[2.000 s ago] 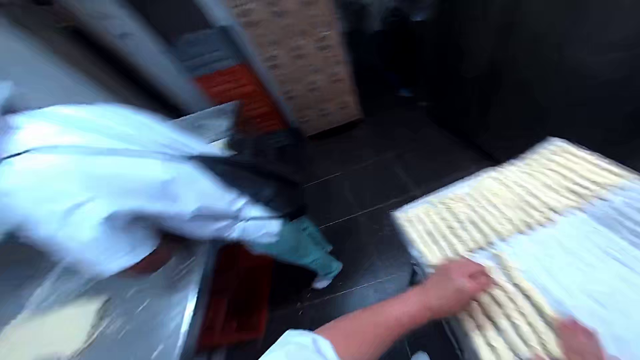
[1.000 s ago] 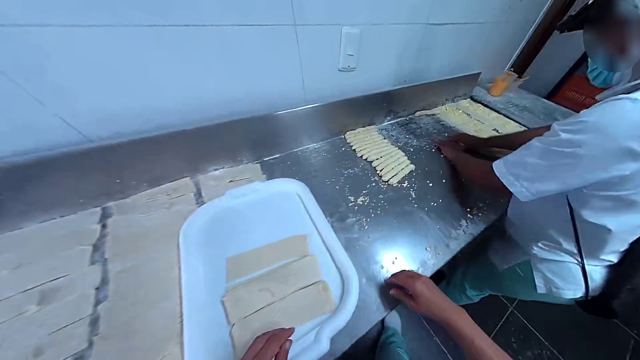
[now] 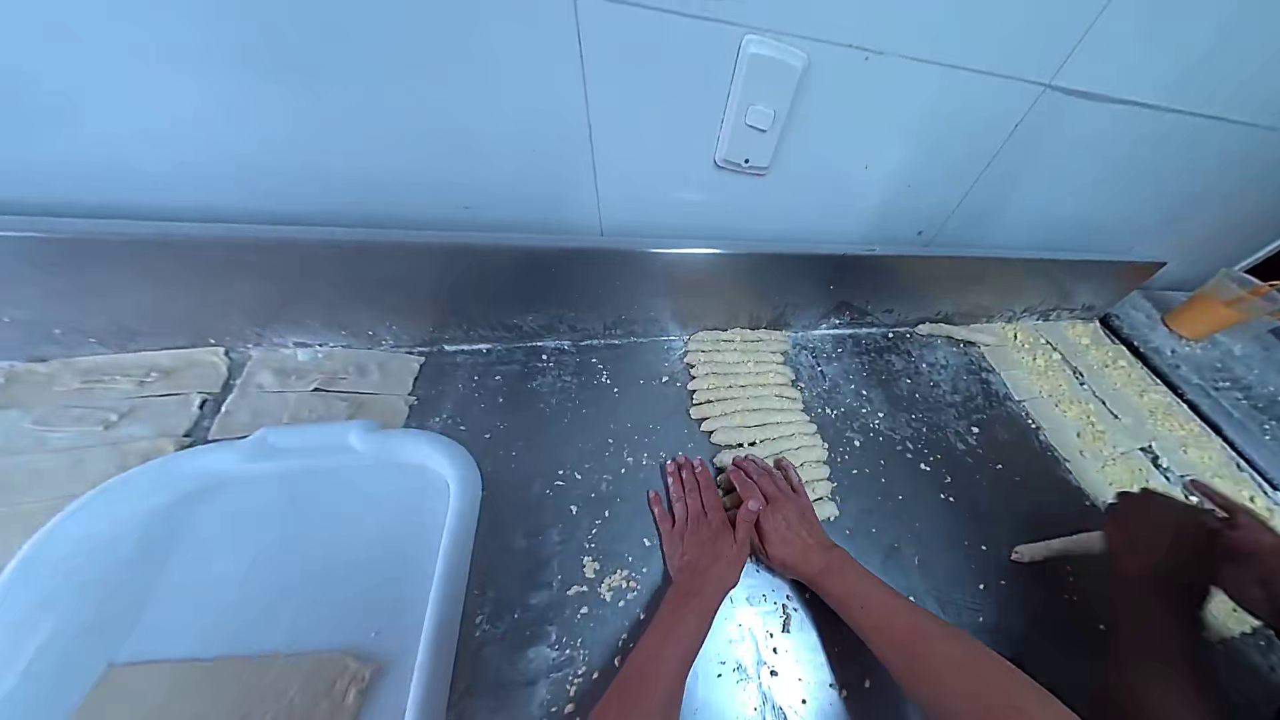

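Note:
A column of rolled dough sticks lies on the steel worktop, pressed side by side. At its near end my left hand rests palm down, fingers spread, over the left ends of the nearest sticks. My right hand lies close beside it, its fingers over those same sticks; whether either hand grips one is hidden. To the left stands a white plastic tub with a flat piece of dough inside.
Flat dough sheets lie at the back left. At the right, a co-worker's hands are by a single dough roll and dough strips topped with crumbled filling. An orange-filled container stands at the far right. A steel backsplash runs behind.
The view has swung from a tray of dough sticks to the worktop. My hands, apart by the tub and table edge a second ago, are now together at the column of sticks.

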